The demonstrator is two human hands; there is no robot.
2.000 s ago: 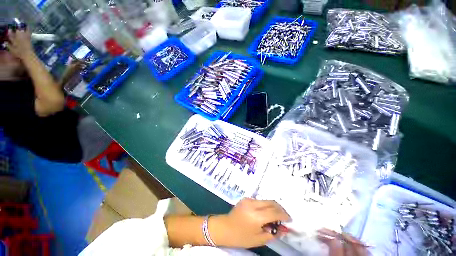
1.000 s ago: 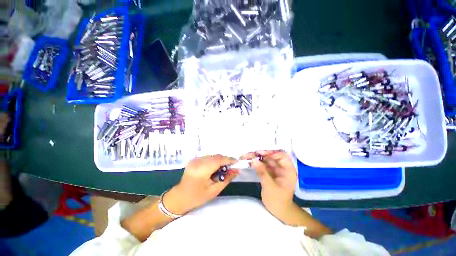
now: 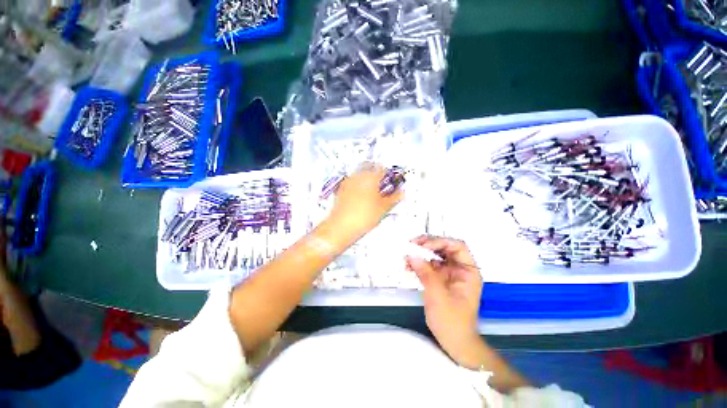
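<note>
My left hand (image 3: pixel 363 199) is over the far half of the white centre tray (image 3: pixel 307 151), with dark red-brown pieces at its fingertips; its exact grip cannot be told. My right hand (image 3: pixel 450 275) holds a short white plastic sleeve (image 3: pixel 424 253) between thumb and fingers, above the tray's near right side. White sleeves and silver tubes lie in the centre tray, partly washed out by glare. The left tray (image 3: pixel 171 271) holds rows of silver and white-ended pieces with red-brown stems. The right tray (image 3: pixel 681 207) holds loose collared stems.
A clear bag of silver tubes (image 3: pixel 375 56) lies behind the centre tray. Blue bins (image 3: pixel 131 171) stand at the left, others at the right (image 3: pixel 701 135). A black phone (image 3: pixel 257 131) lies behind the left tray. Stacked blue and white trays (image 3: pixel 550 301) are under the right tray. A person's arm (image 3: pixel 17 319) shows at far left.
My left hand has moved from beside my right hand, near the bench edge, forward into the centre tray. My right hand stays near the tray's near side, holding a white piece.
</note>
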